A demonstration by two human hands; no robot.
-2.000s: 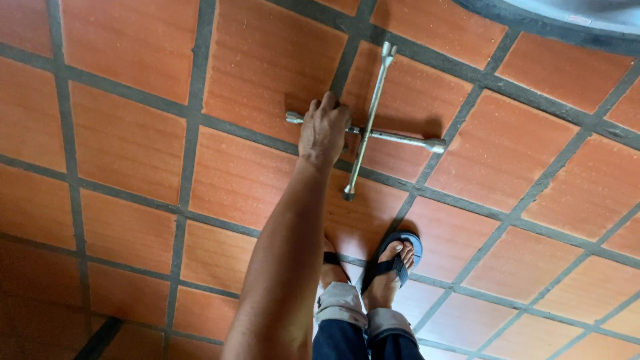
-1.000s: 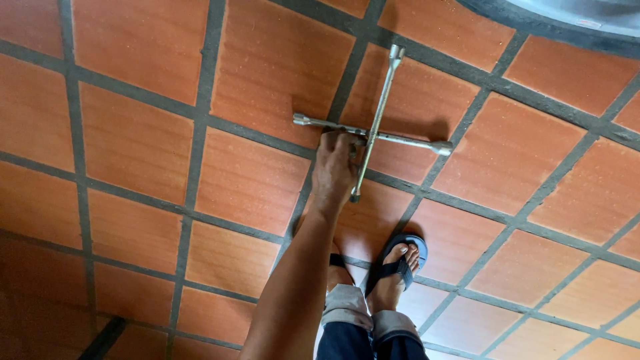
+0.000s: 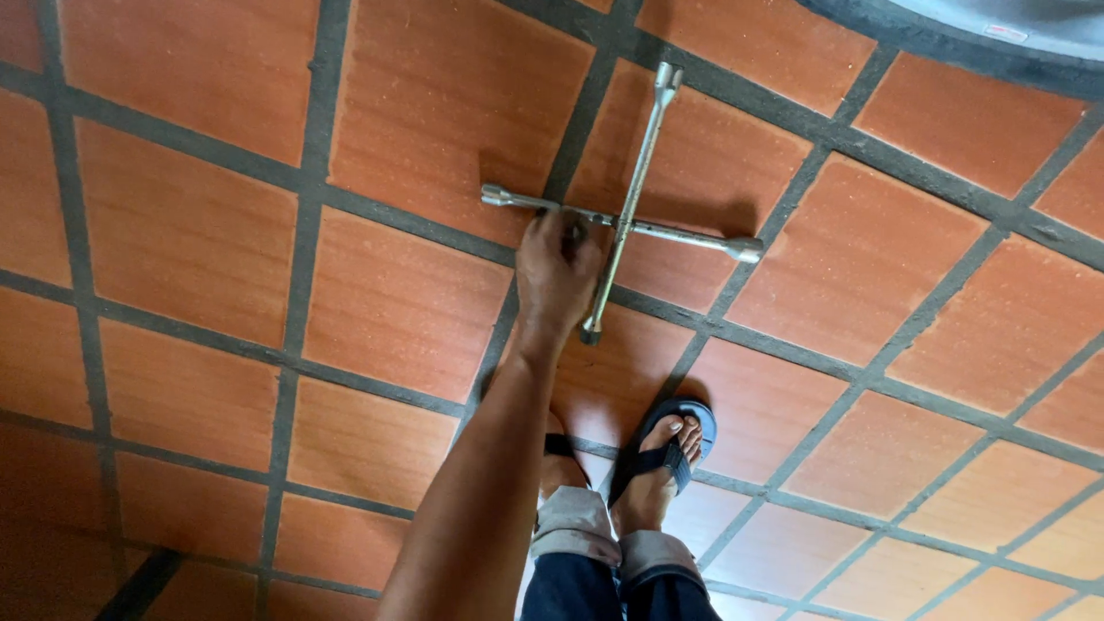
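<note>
A metal four-way lug wrench (image 3: 640, 164) lies across the middle of the head view, one bar crossing over the other, with sockets at the ends. My left hand (image 3: 556, 259) reaches up from the bottom and has its fingers closed around the crosswise bar, left of the crossing. A dark patch shows between thumb and fingers; whether it is a gap or a small object I cannot tell. The wrench casts shadows on the tiles; how far it is off the floor is unclear. My right hand is out of view.
Orange floor tiles (image 3: 405, 302) with dark grout lines spread below. My feet in dark flip-flops (image 3: 668, 457) stand just below the wrench. Part of what looks like a wheel with a dark tyre (image 3: 975, 60) is at the top right. A dark strip (image 3: 142, 586) shows at the lower left.
My left hand has shifted on the wrench; its fingers lay over the bar two seconds ago and now sit lower on it, with the thumb side showing.
</note>
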